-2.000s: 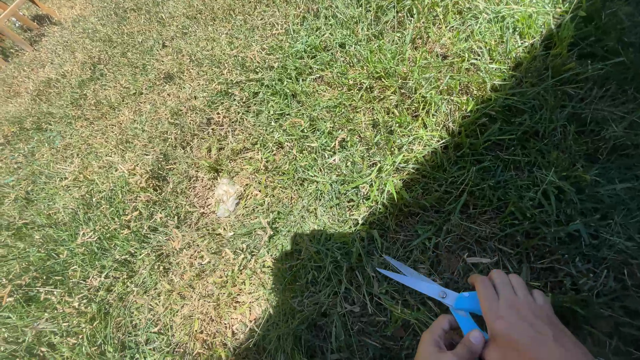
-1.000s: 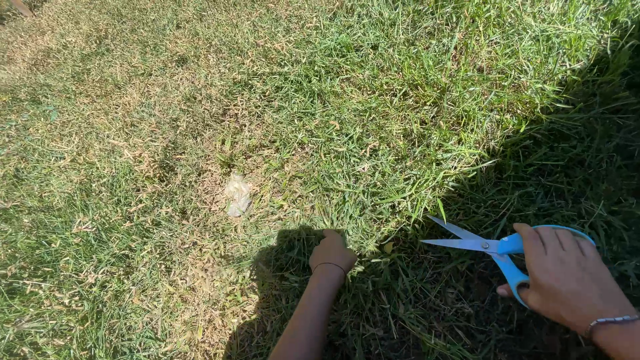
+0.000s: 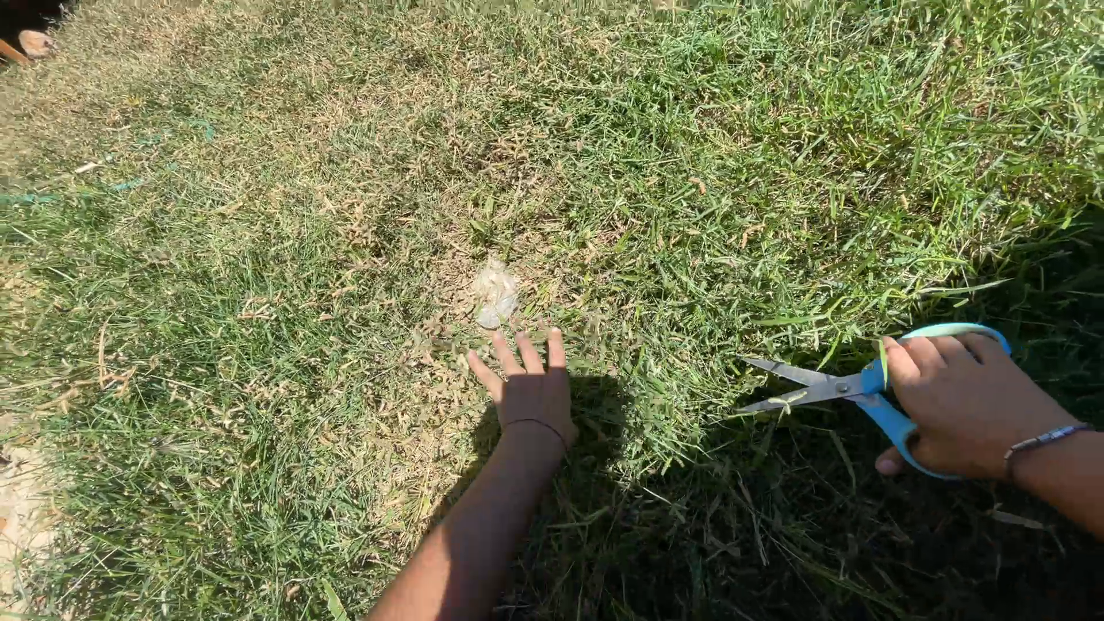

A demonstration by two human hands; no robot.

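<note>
My right hand (image 3: pixel 957 405) grips the blue handles of a pair of scissors (image 3: pixel 832 388) at the right. The metal blades are spread and point left over the grass, with bits of grass lying on and around them. My left hand (image 3: pixel 535 384), with a thin dark band at the wrist, reaches over the lawn near the middle, fingers spread and holding nothing. Just beyond its fingertips lies a small crumpled, pale, translucent scrap (image 3: pixel 496 293) on a patch of dry grass. Whether the fingers touch the grass cannot be told.
Sunlit green and dry grass (image 3: pixel 345 216) spreads around, with dark shade at the lower right. A thin green line (image 3: pixel 34 198) runs through the grass at the left. A pale bare strip (image 3: pixel 19 517) shows at the lower left edge, and a roundish stone-like thing (image 3: pixel 36 43) at the upper left.
My left hand, near the scissors two seconds ago, has moved away from them and now spreads its fingers near the pale scrap. The scissors remain in my right hand, their blades spread.
</note>
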